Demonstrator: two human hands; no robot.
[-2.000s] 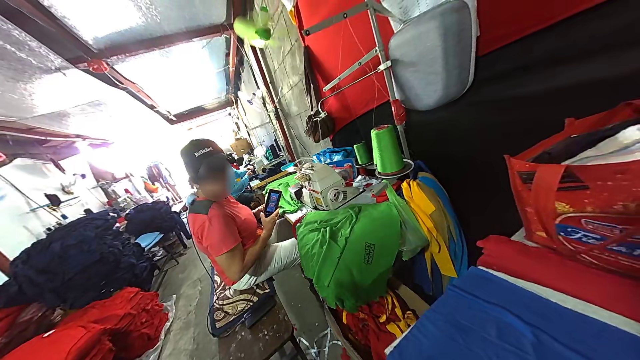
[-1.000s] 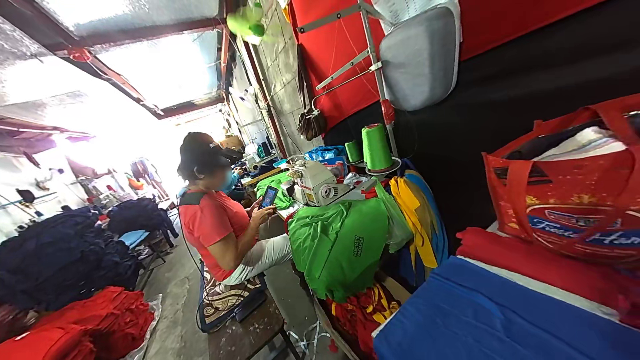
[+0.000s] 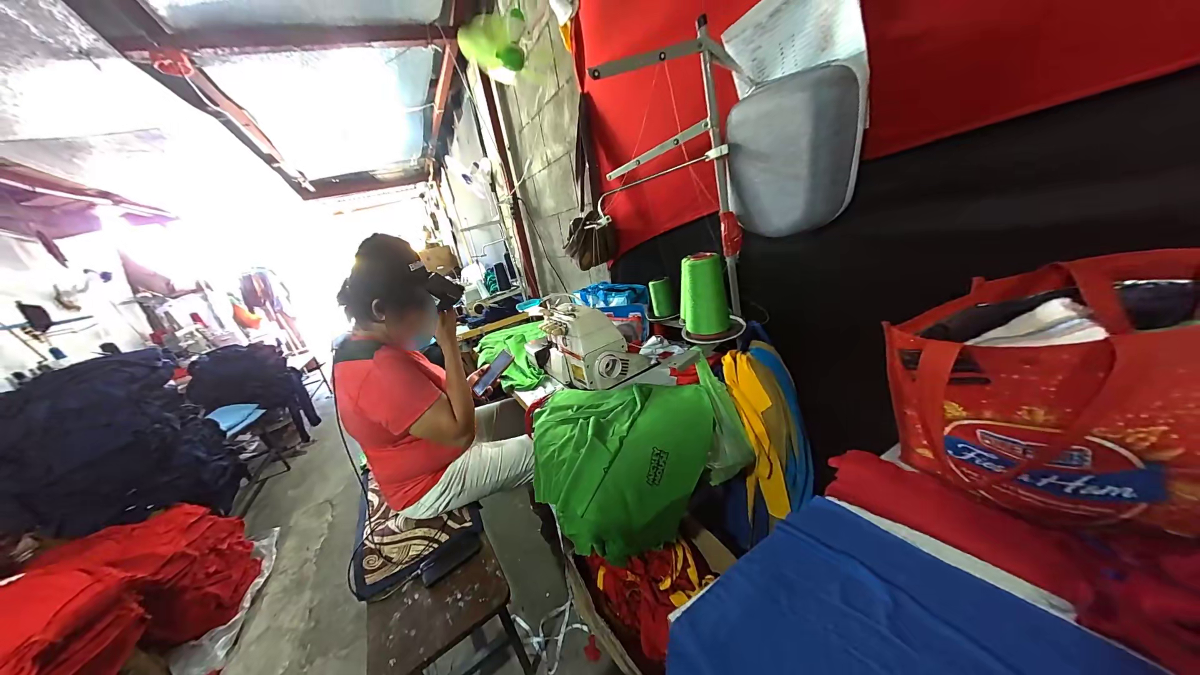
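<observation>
Neither of my hands shows in the head view. Closest to the camera, folded blue fabric (image 3: 900, 600) lies at the lower right, beside red fabric (image 3: 975, 525). Green fabric (image 3: 623, 459) with dark print drapes over the front of a table that bears a white sewing machine (image 3: 586, 345). Behind the machine stand green thread cones (image 3: 704, 295). A seated co-worker (image 3: 403, 403) in a red shirt holds a phone (image 3: 492, 372) in one hand; the other hand is raised to a dark device at the forehead.
A red shopping bag (image 3: 1041, 412) stands on the fabric at right. A wooden bench (image 3: 439, 609) with a patterned cushion (image 3: 412, 544) is at lower centre. Red fabric (image 3: 178, 581) and dark fabric (image 3: 103, 431) are heaped at left. A metal thread stand (image 3: 720, 169) rises behind the machine.
The co-worker has raised one hand from near the phone to the device at the forehead. The phone stays in the other hand.
</observation>
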